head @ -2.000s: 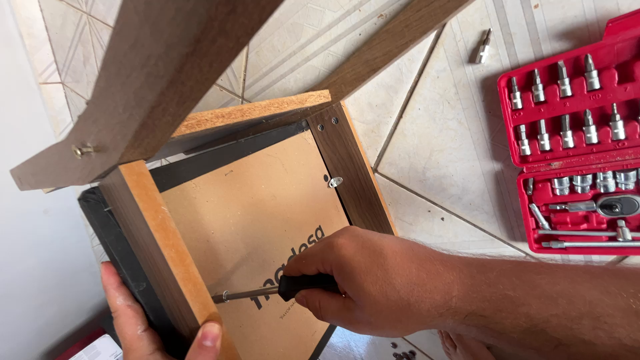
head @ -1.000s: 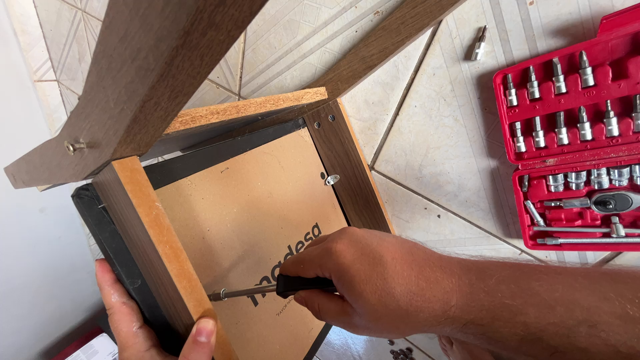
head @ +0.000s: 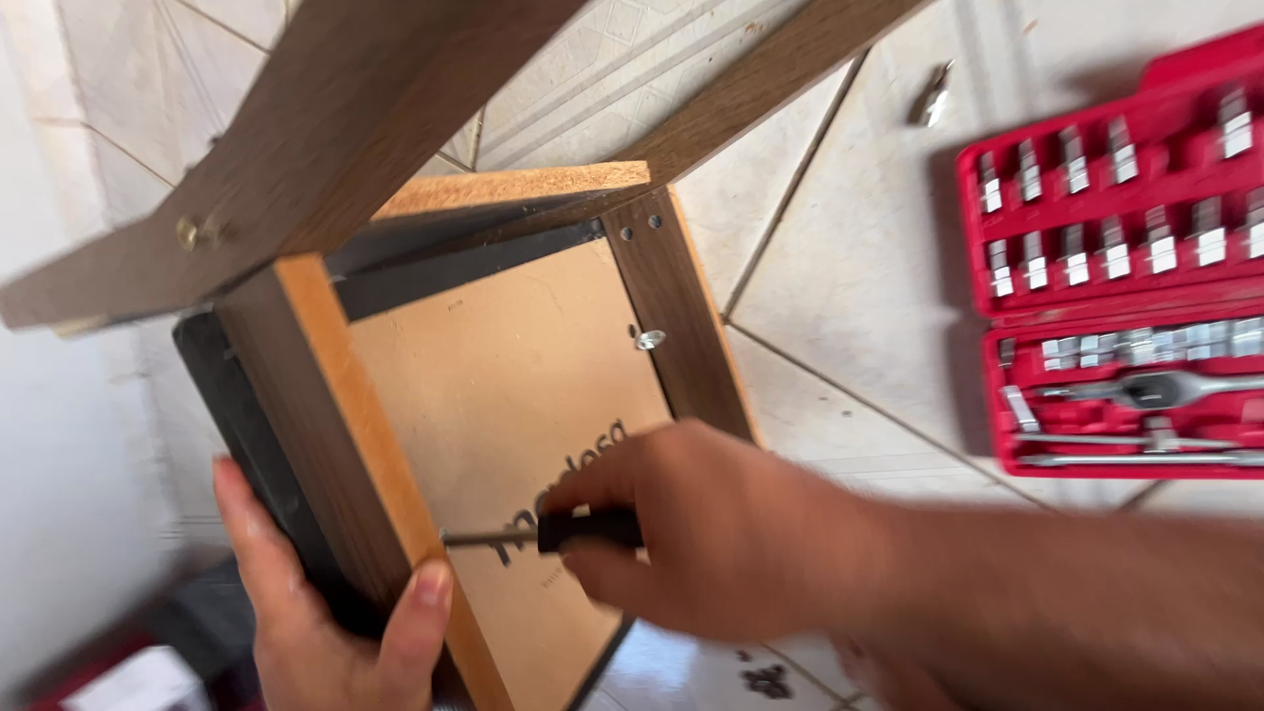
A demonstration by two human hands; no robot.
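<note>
My right hand (head: 681,533) is closed around the black handle of a screwdriver-type driver (head: 592,529). The metal shaft reaches left to the inner side of a wood-look rail (head: 365,434) of a furniture frame; its tip is at the rail's edge, partly hidden. My left hand (head: 336,612) grips that rail from outside, thumb on the raw edge and fingers along a dark padded-looking panel (head: 267,454). A tan board (head: 494,346) bearing print lies within the frame. On the opposite rail (head: 681,316) sits a small metal fastener (head: 650,340). Blur softens my right hand.
An open red socket-set case (head: 997,306) holding bits, sockets and a ratchet (head: 1150,390) lies at the right on the tiled floor. One loose bit (head: 934,96) lies above it. Small dark pieces (head: 765,678) are on the floor below. A wooden leg (head: 326,128) crosses the upper left.
</note>
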